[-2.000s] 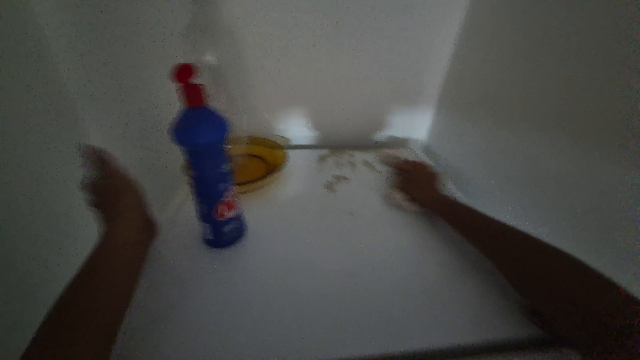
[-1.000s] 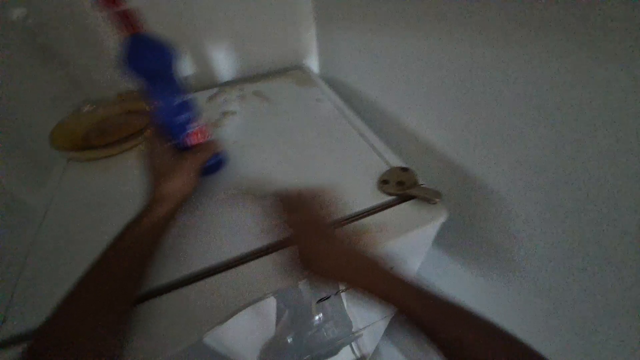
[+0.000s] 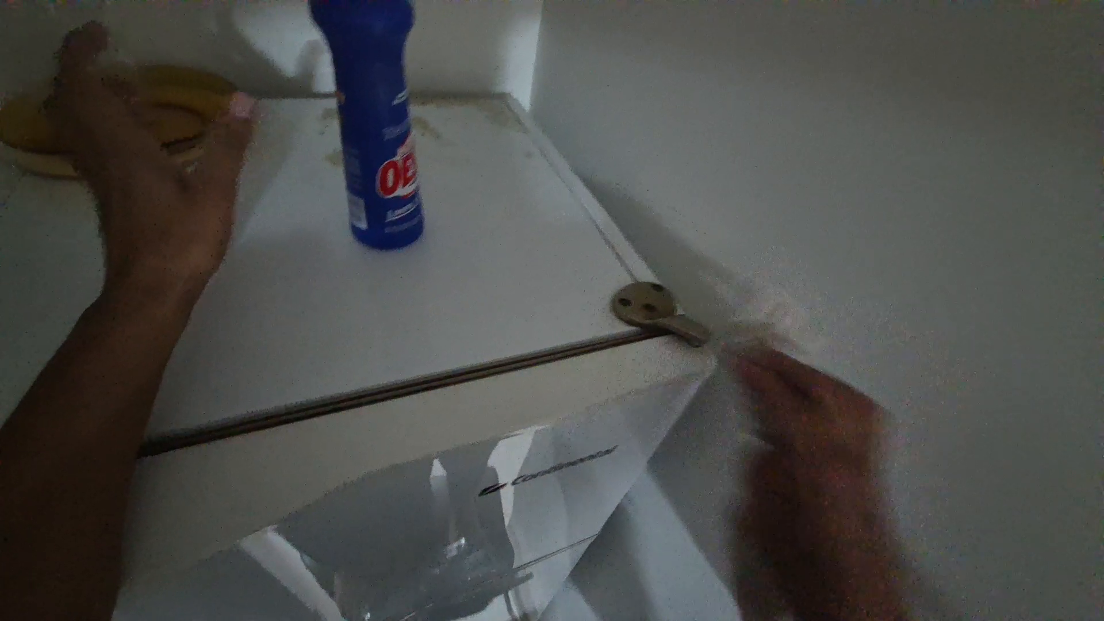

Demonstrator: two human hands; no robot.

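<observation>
A blue plastic bottle with a red and white label [image 3: 384, 164] stands upright on the white top of a refrigerator [image 3: 483, 285]; its upper end is out of view. My left hand [image 3: 159, 172] is raised left of the bottle, fingers apart and holding nothing. Behind that hand, partly covered by it, lies an amber glass dish [image 3: 194, 86]. My right hand [image 3: 802, 397] is blurred, beside the front right corner near the metal door hinge [image 3: 642, 304]. A pale, blurred patch shows at its fingertips; whether it holds a cloth or anything else cannot be told.
White walls [image 3: 819, 155] rise behind and to the right of the refrigerator. Brownish stains [image 3: 427, 128] mark the top near its back edge. A dark seam [image 3: 414, 382] runs between the top and the door, whose glossy front [image 3: 388, 517] bears the Continental name.
My left hand has let go of the bottle, which now stands on the refrigerator top. My right hand has moved right, from over the front edge to beside the hinge corner.
</observation>
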